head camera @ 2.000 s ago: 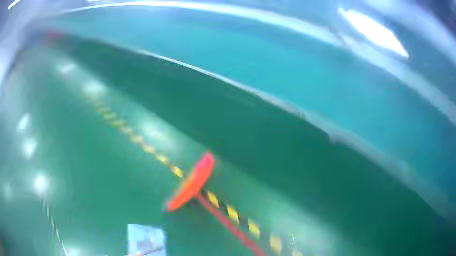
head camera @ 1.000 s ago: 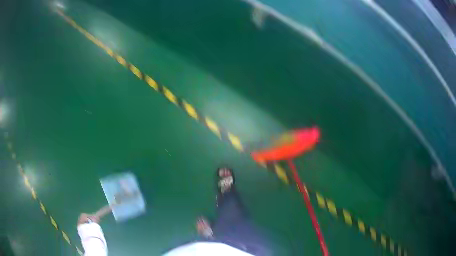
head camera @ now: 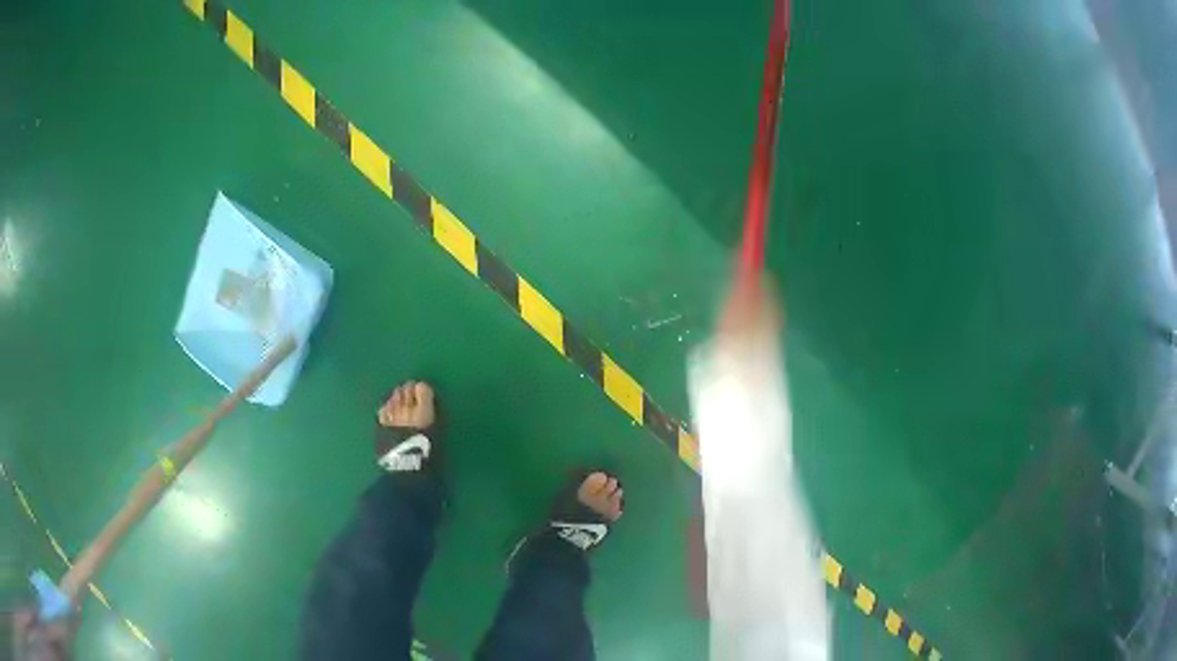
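Note:
A pale blue dustpan point(head camera: 258, 294) with a brownish patch and debris inside is at the left over the green floor. Its tan handle point(head camera: 161, 471) slants down to my left hand point(head camera: 45, 633), which is shut on it at the lower left corner, partly cut off by the picture's edge. My right hand point(head camera: 749, 310), blurred, grips the red broom pole point(head camera: 764, 155), which runs up out of the top edge. The broom head is not in view. Small pale flecks point(head camera: 662, 320) lie on the floor left of my right hand.
Yellow-and-black striped tape point(head camera: 454, 235) crosses the floor diagonally, partly behind my white right sleeve. My two sandalled feet point(head camera: 408, 426) stand below the line. A thinner striped line point(head camera: 49, 532) runs at the lower left. A pale curved edge point(head camera: 1136, 116) and blurred objects are at the right.
The view has tilted down. The orange-red broom head has left the picture, and the pole now points upward. My right hand and sleeve have come into view. The dustpan appears higher and larger.

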